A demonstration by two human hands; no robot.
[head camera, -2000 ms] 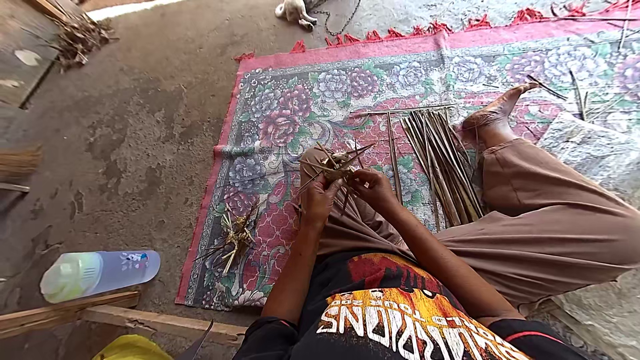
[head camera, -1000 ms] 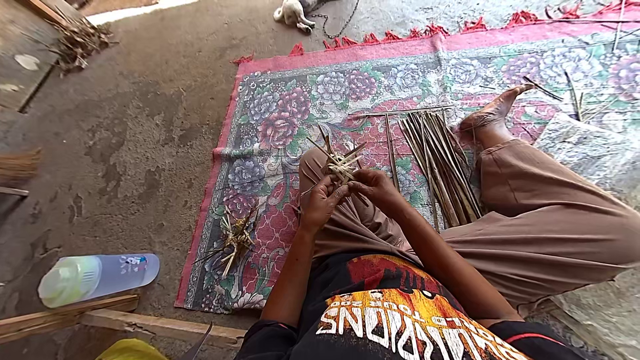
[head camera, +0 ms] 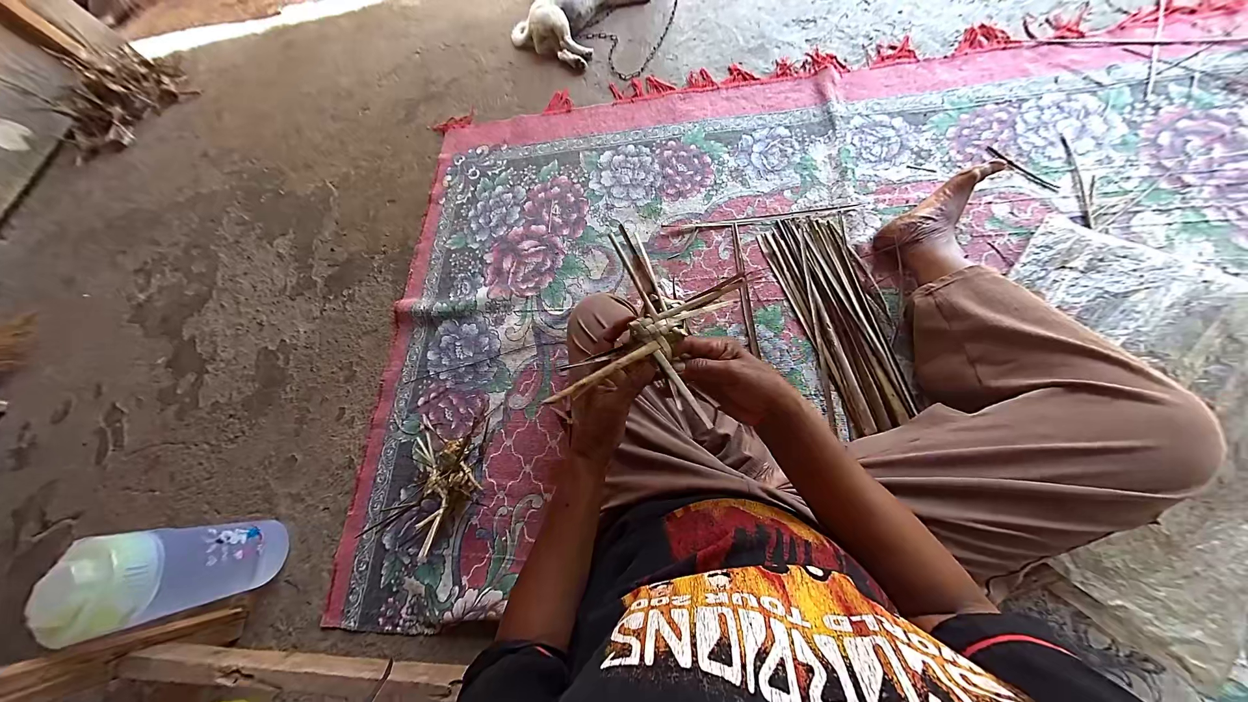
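Observation:
A small star-shaped weaving of dry leaf strips (head camera: 655, 336) is held above my lap, its loose ends pointing several ways. My left hand (head camera: 606, 405) grips it from the lower left, its fingers partly hidden behind the strips. On the right side, my right hand (head camera: 731, 375) pinches its edge between thumb and fingers. A bundle of long dry strips (head camera: 838, 327) lies on the floral rug beside my legs, with a single strip (head camera: 746, 292) to its left. Another woven piece with loose ends (head camera: 448, 478) rests near the rug's left edge.
The floral rug (head camera: 526, 390) lies on a concrete floor. At lower left are a plastic bottle (head camera: 185, 575) and wooden bars (head camera: 253, 668). An animal's legs (head camera: 551, 34) and a chain (head camera: 639, 70) show at the top. A plastic sheet (head camera: 1121, 273) lies at right; dry leaves (head camera: 107, 97) lie upper left.
The woven piece has turned in my hands, and its strips now spread in other directions. Both hands have shifted their hold on it slightly. The bundle and the other woven piece have not moved.

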